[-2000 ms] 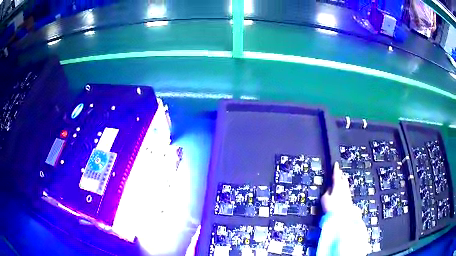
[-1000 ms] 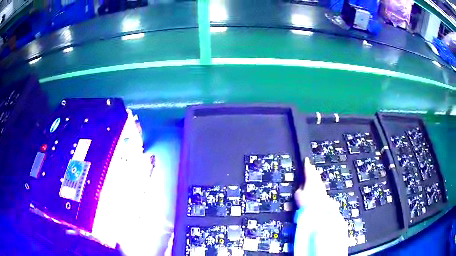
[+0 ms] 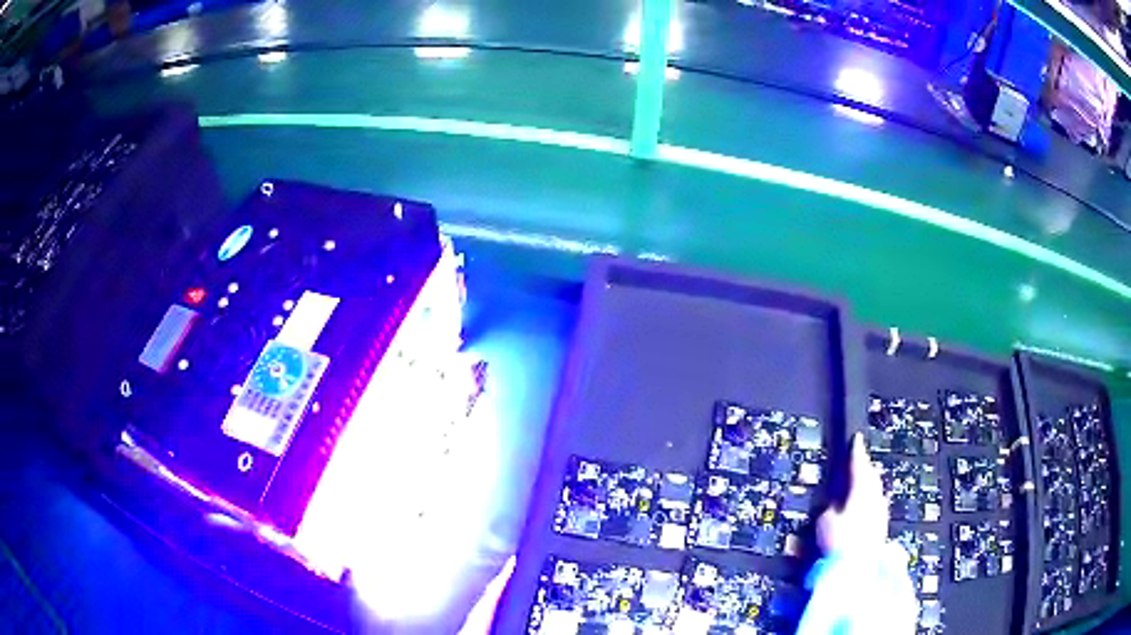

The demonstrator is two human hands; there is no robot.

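Note:
My right hand (image 3: 856, 515) is pale and overexposed, over the rim between the nearest tray (image 3: 707, 292) and the second tray (image 3: 918, 347). Its fingers point away from me, close together; whether they hold anything cannot be told. In the nearest tray, several circuit boards lie in rows at the near end, one of them a dark board (image 3: 623, 501) with silver and yellow parts. The light box (image 3: 292, 292) stands left, its open side glaring white. A pale sliver with a pinkish edge at the bottom edge, left of the tray, may be part of my left hand, but glare hides it.
The second tray and a third tray (image 3: 1077, 387) at the right hold more boards. A dark tray stack (image 3: 93, 267) with boards on top stands beyond the light box at the left. Green floor with a pale line (image 3: 794, 186) lies behind the trays.
The view has swung, so the light box and trays sit further right in the picture. My right hand stays at the rim between the first two trays. The boards look unchanged.

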